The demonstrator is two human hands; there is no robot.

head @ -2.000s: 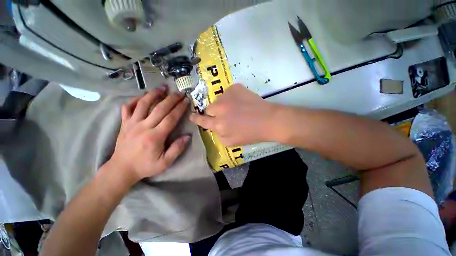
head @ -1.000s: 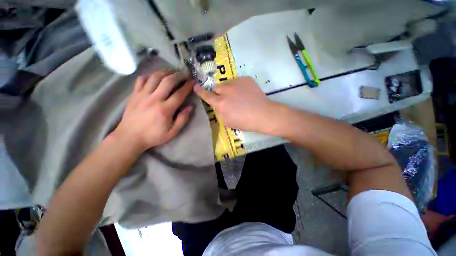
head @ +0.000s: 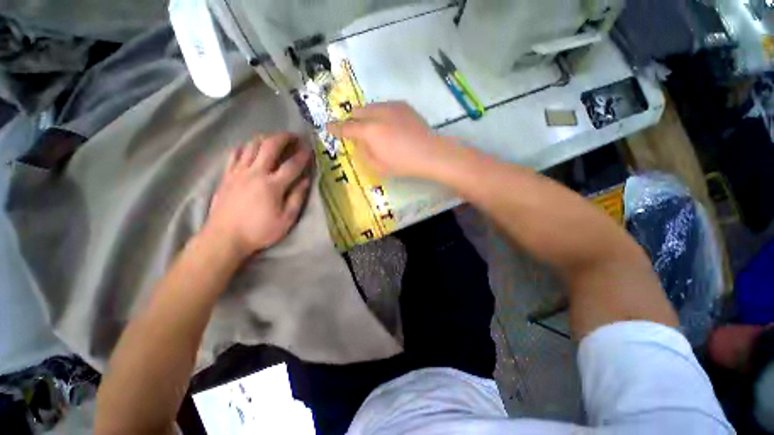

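The grey-beige cloth (head: 161,195) lies draped over the machine bed and hangs past its front edge. My left hand (head: 259,194) lies flat on the cloth with the fingers a little spread, left of and below the needle area (head: 316,98). My right hand (head: 386,138) is over the yellow tape (head: 352,191), right of the cloth edge, with its index finger pointing at the needle area. It is slightly blurred, and I cannot tell whether it pinches anything. The sewing machine head (head: 263,30) is at the top.
Thread snips (head: 457,87) lie on the white table (head: 509,140). A tan block (head: 560,116) and a dark tray (head: 613,104) are at the table's right end. A plastic-wrapped bundle (head: 670,234) is lower right. A white lamp (head: 200,47) hangs upper left. A bright white sheet (head: 255,403) is at the bottom.
The view has shifted, showing more to the right. My left hand has moved down-left from the needle area with the cloth. My right hand has lifted slightly away from the cloth edge.
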